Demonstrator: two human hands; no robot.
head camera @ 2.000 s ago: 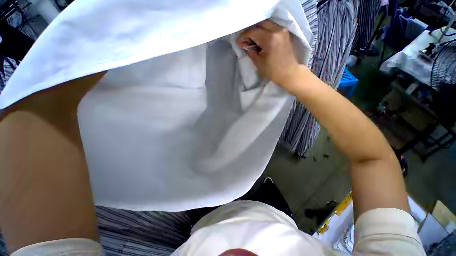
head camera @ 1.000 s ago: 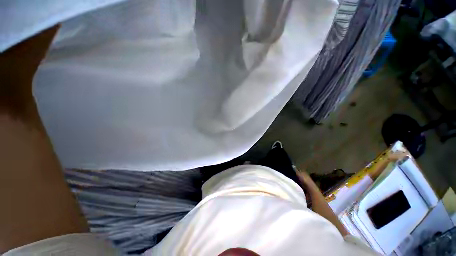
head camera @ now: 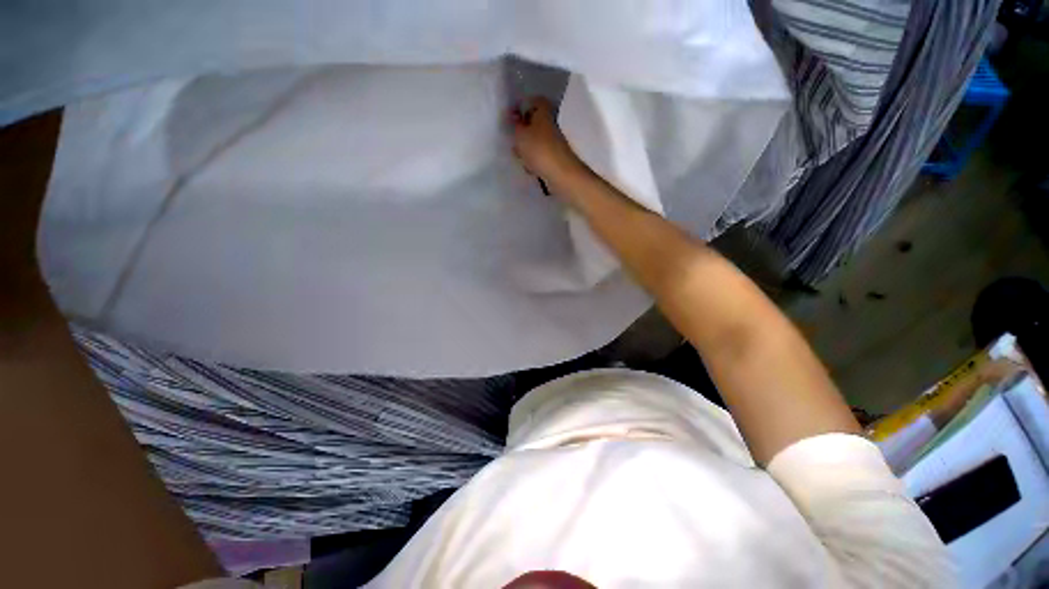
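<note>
The white lining (head camera: 345, 230) is spread open across the view, with an upper layer raised like a flap over a lower one. My right hand (head camera: 541, 140) is inside the opening at upper centre, fingers curled around a small dark item, perhaps thread snips, whose dark end (head camera: 544, 186) shows below the hand. Whether the fingers also touch the lining I cannot tell. My left forearm fills the left edge; my left hand is out of sight behind the raised layer. Striped fabric (head camera: 311, 437) shows below the lining.
More striped garments (head camera: 886, 138) hang at upper right. A blue stool (head camera: 972, 109) stands behind them, and a round black base (head camera: 1012, 311) is on the grey floor. At lower right a side table holds white papers (head camera: 1012, 460), a dark phone (head camera: 972, 498) and yellow tape (head camera: 932, 397).
My right hand was at the lining's upper right, then down beside my body near the side table, and is now inside the lining with a dark item. The view has shifted.
</note>
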